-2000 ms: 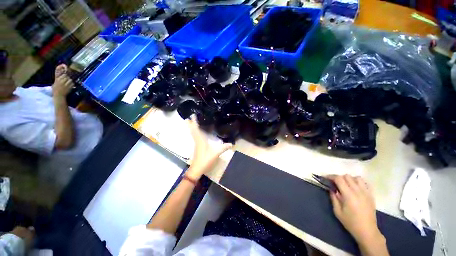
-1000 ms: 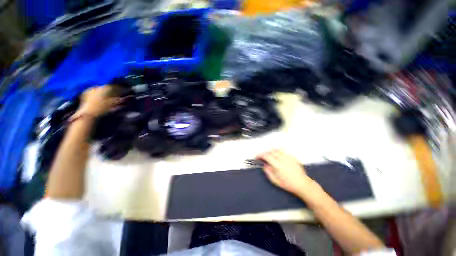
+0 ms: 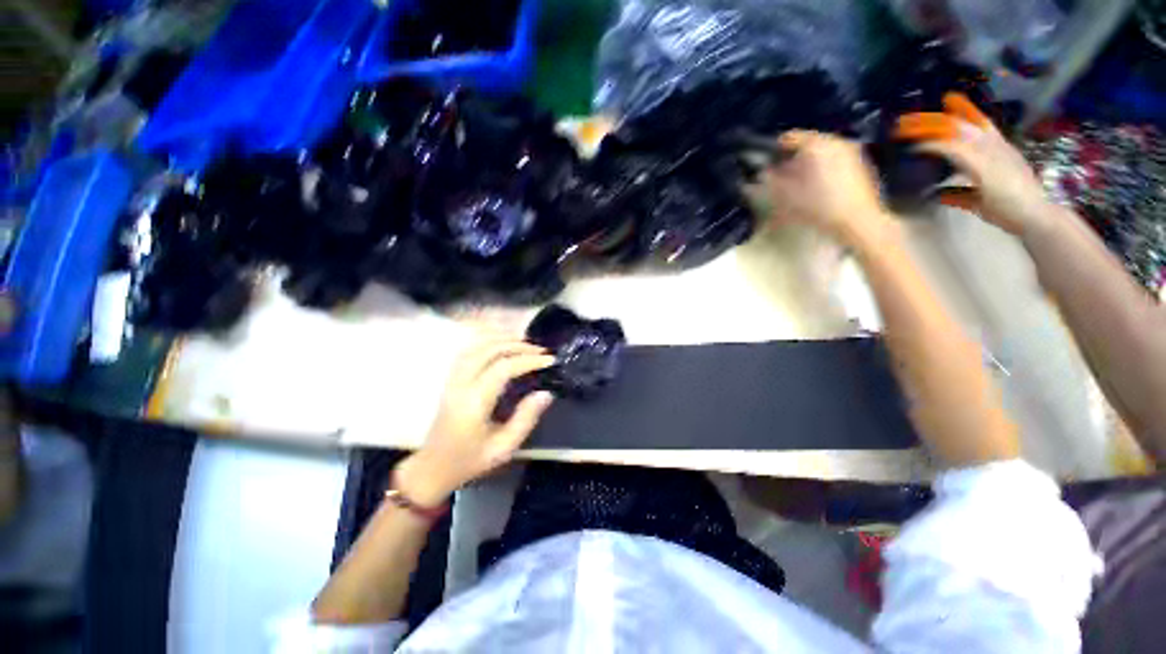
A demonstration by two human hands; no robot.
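A glossy black plastic housing (image 3: 586,358) is over the left end of the dark mat (image 3: 754,394). My left hand (image 3: 486,406) holds it by its left side. My right hand (image 3: 825,185) reaches to the heap of small black parts (image 3: 729,109) at the back right. Its fingertips are blurred against the dark parts, and I cannot tell whether they hold anything.
Many black housings (image 3: 486,224) are heaped along the back. Blue bins (image 3: 64,268) stand at the back left. A clear plastic bag (image 3: 729,51) lies behind the small parts. Another person's hand with orange fingertips (image 3: 991,160) reaches in from the right, close to my right hand.
My left hand has come from the heap to the mat with a housing in it. My right hand has left the mat for the small parts. The neighbour's hand has appeared.
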